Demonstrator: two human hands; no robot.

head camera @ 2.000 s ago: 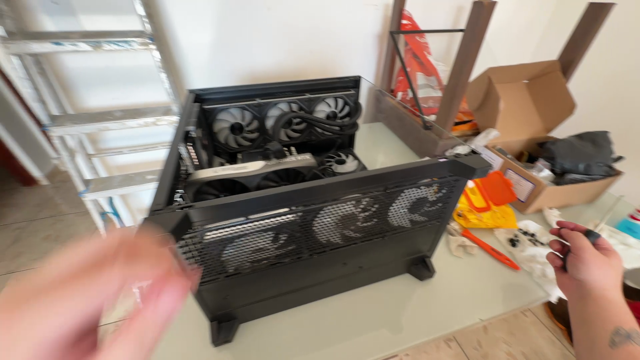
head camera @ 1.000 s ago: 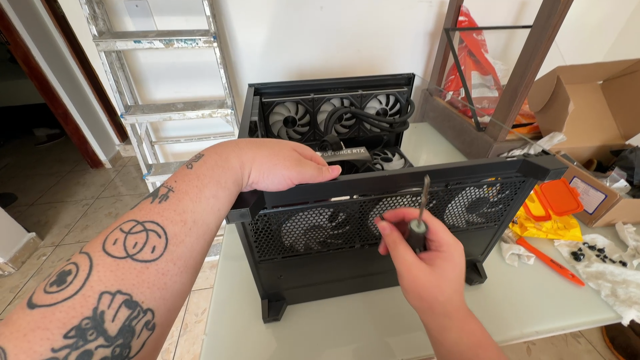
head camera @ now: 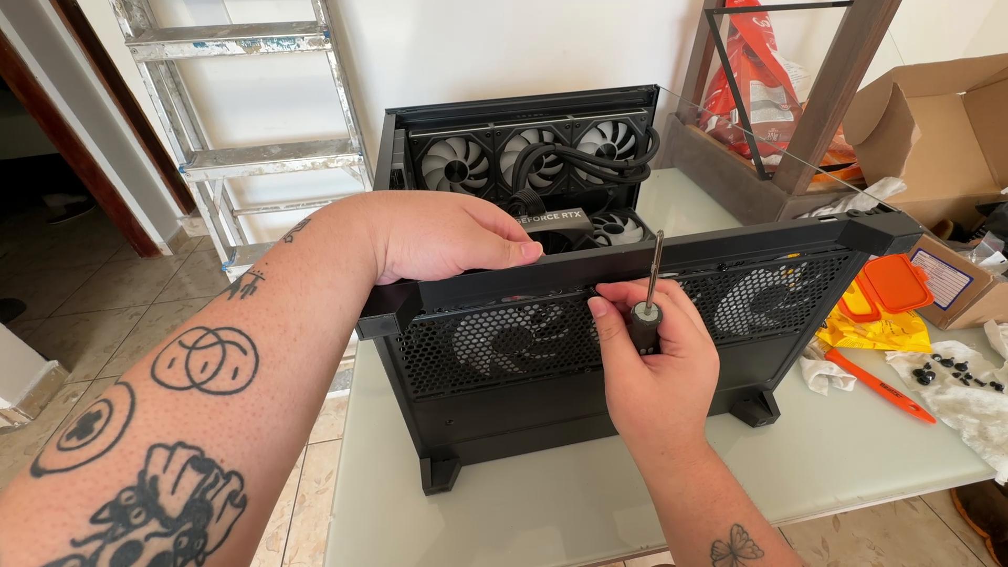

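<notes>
A black computer case (head camera: 504, 425) lies on its side on a glass-topped table, its perforated fan panel facing me. Over the case's upper edge rests my left hand (head camera: 457, 236), its fingertips hidden inside. My right hand (head camera: 657, 346) holds a screwdriver (head camera: 646, 315) with a dark handle, shaft pointing up; its thumb and forefinger pinch together at the panel's upper rim, and whether a small screw is between them I cannot tell. Inside the case are a graphics card (head camera: 555, 224), black tubes (head camera: 543, 157) and a row of white-bladed fans (head camera: 455, 164).
Right of the case lie an orange-handled tool (head camera: 882, 386), black screws (head camera: 953, 368) on white tissue, a yellow bag (head camera: 882, 329) with an orange-lidded container (head camera: 898, 283), and an open cardboard box (head camera: 965, 283). A stepladder (head camera: 268, 161) stands behind at left.
My left hand has come onto the case's upper edge. From beside the table's right-hand items, my right hand has moved to the fan panel, and its fingertips are now nearer the panel's rim.
</notes>
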